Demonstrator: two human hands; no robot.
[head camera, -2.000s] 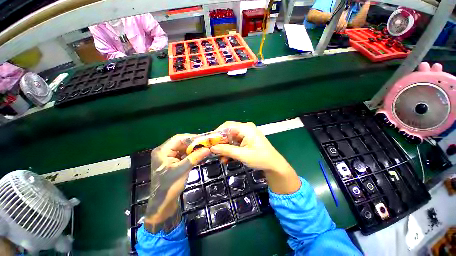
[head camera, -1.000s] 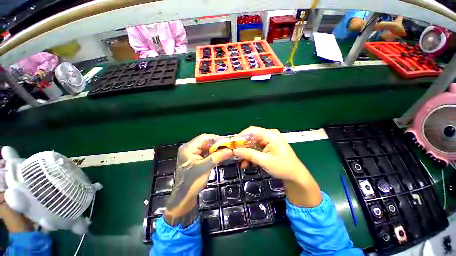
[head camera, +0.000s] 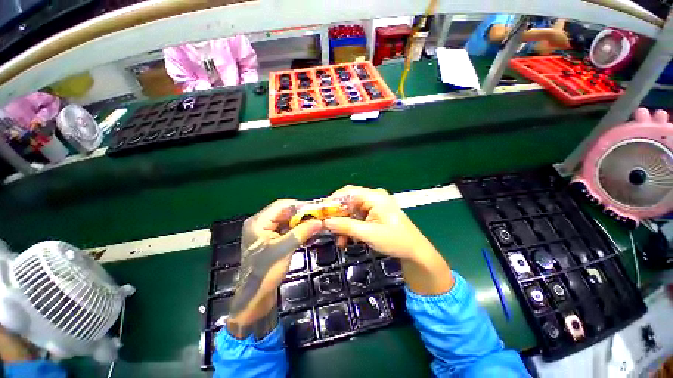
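My left hand (head camera: 267, 255) and my right hand (head camera: 376, 225) are bare and hold a small orange-yellow piece (head camera: 321, 213) between their fingertips, above the blister tray. A dark part shows at the left end of the piece; the fingers hide the rest. The blister tray (head camera: 297, 289) is shiny black plastic with square pockets and lies directly in front of me, partly under my hands and forearms. Glossy dark square shapes show in its pockets. A second black tray (head camera: 557, 244) lies to the right, with round and square pieces in silver, white and pinkish tones.
A blue stick (head camera: 496, 283) lies between the trays. A white fan (head camera: 68, 284) stands at left, a pink fan (head camera: 636, 176) at right. Across the green belt are a black tray (head camera: 177, 120), an orange-red tray (head camera: 329, 92) and people in pink and blue smocks.
The camera view has shifted between frames. My hands stay together on the orange-yellow piece above the tray. The blurred arm at far left, absent in the oldest frame's clear view, shows less than one second ago.
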